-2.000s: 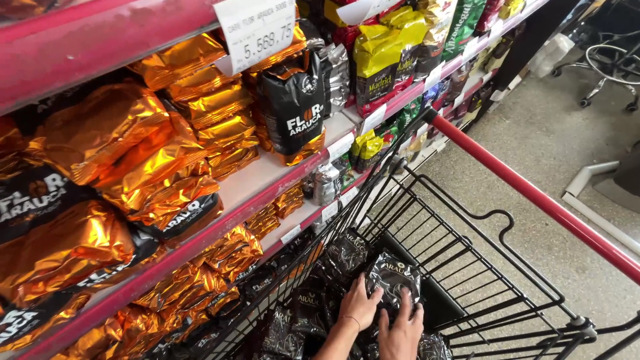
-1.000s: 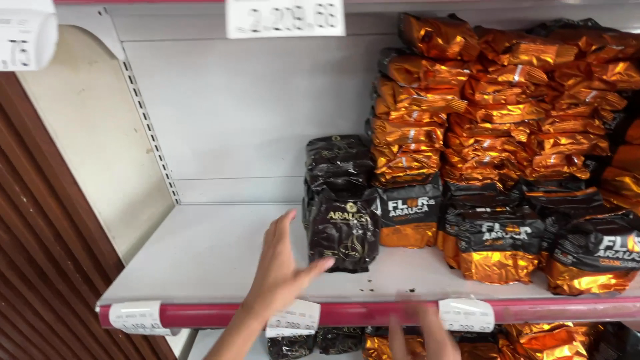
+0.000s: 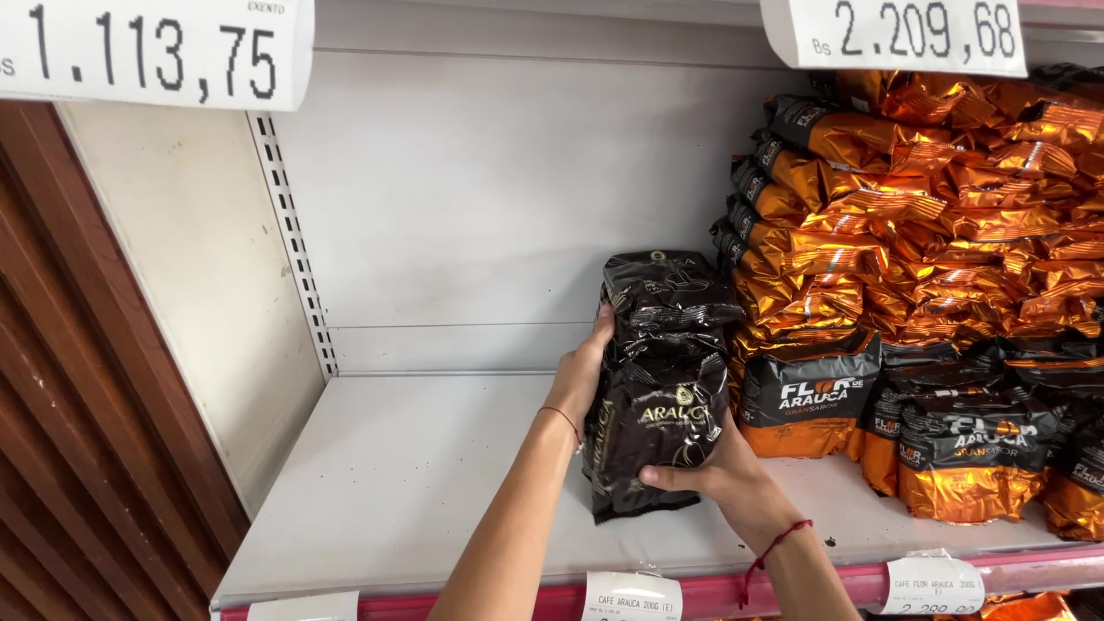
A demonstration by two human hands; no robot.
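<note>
A group of black foil coffee bags stands on the white shelf, with another black bag lying on top behind. My left hand presses along the left side of the group, fingertips by the upper bags. My right hand grips the front bag at its lower right, thumb across its front; its other fingers are hidden behind the bag. To the right, an orange and black coffee bag stands close to the black ones.
Tall stacks of orange foil bags fill the right side. Price tags hang on the red shelf edge. On the left are a slotted metal upright and brown slatted panelling. Larger price tags hang above.
Two seconds ago both hands were on black bags in a shopping cart. One second ago they were apart before the shelf; now both are on the black bags there. The view has swung to the shelf.
</note>
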